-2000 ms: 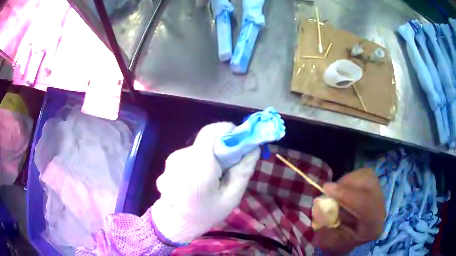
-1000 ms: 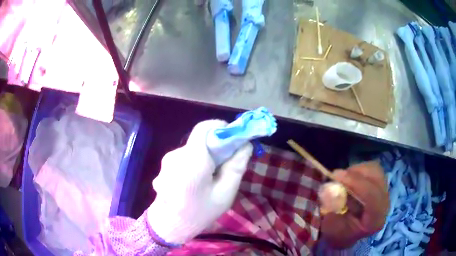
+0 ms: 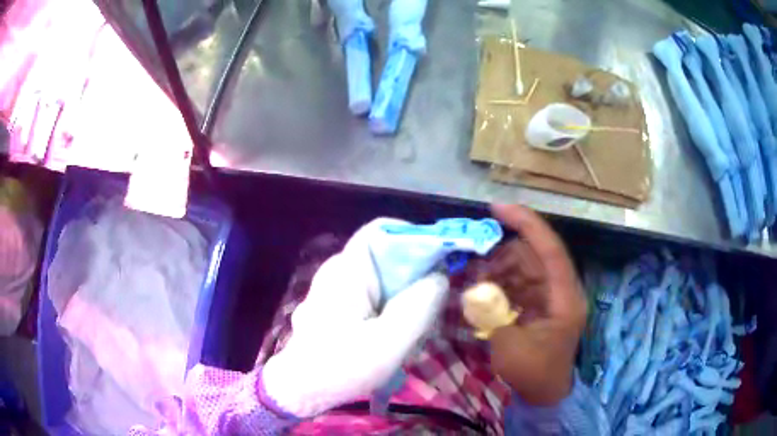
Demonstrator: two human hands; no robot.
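Observation:
My gloved left hand (image 3: 349, 324) is closed around a light-blue figure leg (image 3: 413, 255). Its foot end sticks out to the right of the fist, with a dark-blue patch below it. My bare right hand (image 3: 545, 315) is just right of the foot, slightly blurred, fingers raised and curved. It holds a beige round-ended pad (image 3: 488, 308) against the palm side. No stick shows in the right hand. Whether the right fingers touch the foot cannot be told.
A white cup (image 3: 558, 127) with a stick across it stands on cardboard (image 3: 503, 140), beside small grey pots (image 3: 599, 88). Blue legs lie on the metal bench (image 3: 290, 128). More legs fill a heap (image 3: 669, 341) at lower right. A lined blue-violet tub (image 3: 209, 294) stands left.
The right hand has moved left and up to the foot, and the stick has left its fingers. A stick now lies across the white cup. The foot has turned slightly.

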